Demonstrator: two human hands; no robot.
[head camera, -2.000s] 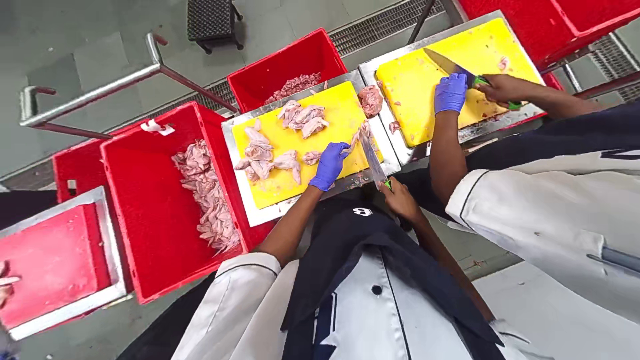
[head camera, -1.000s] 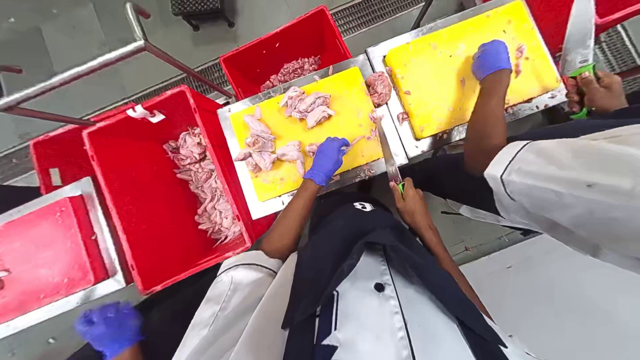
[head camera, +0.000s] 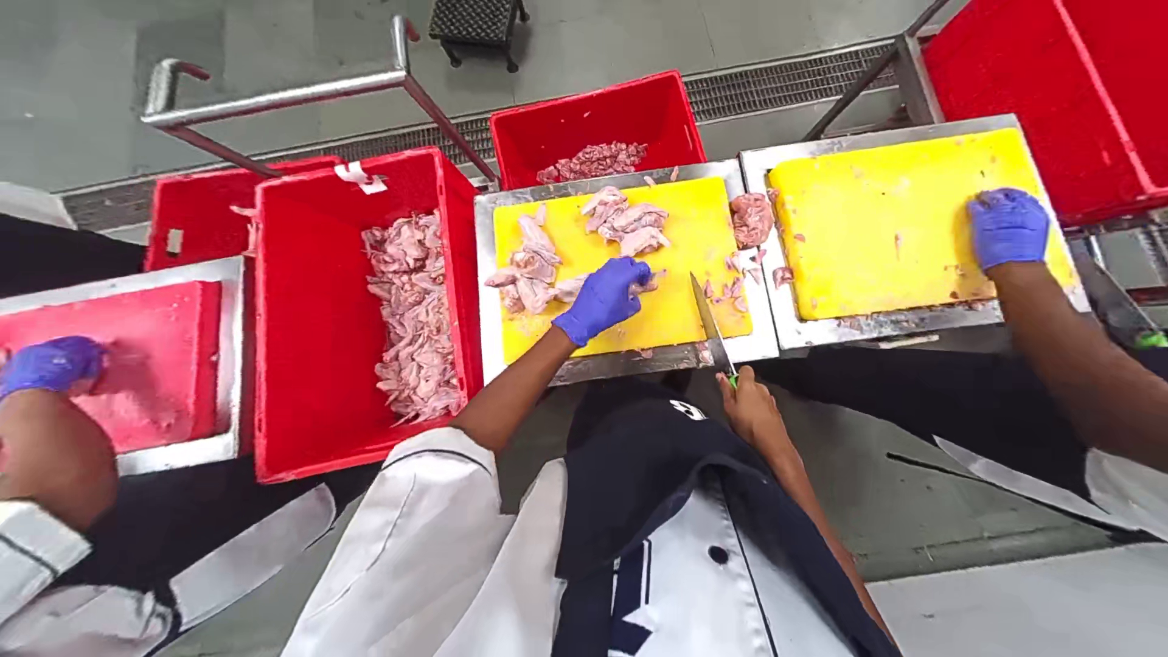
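Observation:
On the yellow cutting board (head camera: 593, 336) in front of me lie two clusters of raw chicken wings (head camera: 626, 222). My left hand (head camera: 604, 297), in a blue glove, has its fingers closed on a piece of chicken (head camera: 650, 283), which pokes out past the fingertips. Bare, my right hand (head camera: 750, 401) grips the green handle of a kitchen knife (head camera: 711, 321). The blade points away from me over the board's right front part. Small meat scraps (head camera: 730, 290) lie to the right of the blade.
A red crate (head camera: 315, 319) of chicken wings stands left, and another red crate (head camera: 598, 100) with meat pieces behind. Co-workers' gloved hands rest over a yellow board (head camera: 899, 228) at right and a red board (head camera: 173, 365) at left. A metal rail (head camera: 283, 98) rises behind the crates.
The right co-worker's gloved hand has moved right across their yellow board. At left, a co-worker's gloved hand has come over the red board. My knife remains near my board's front right.

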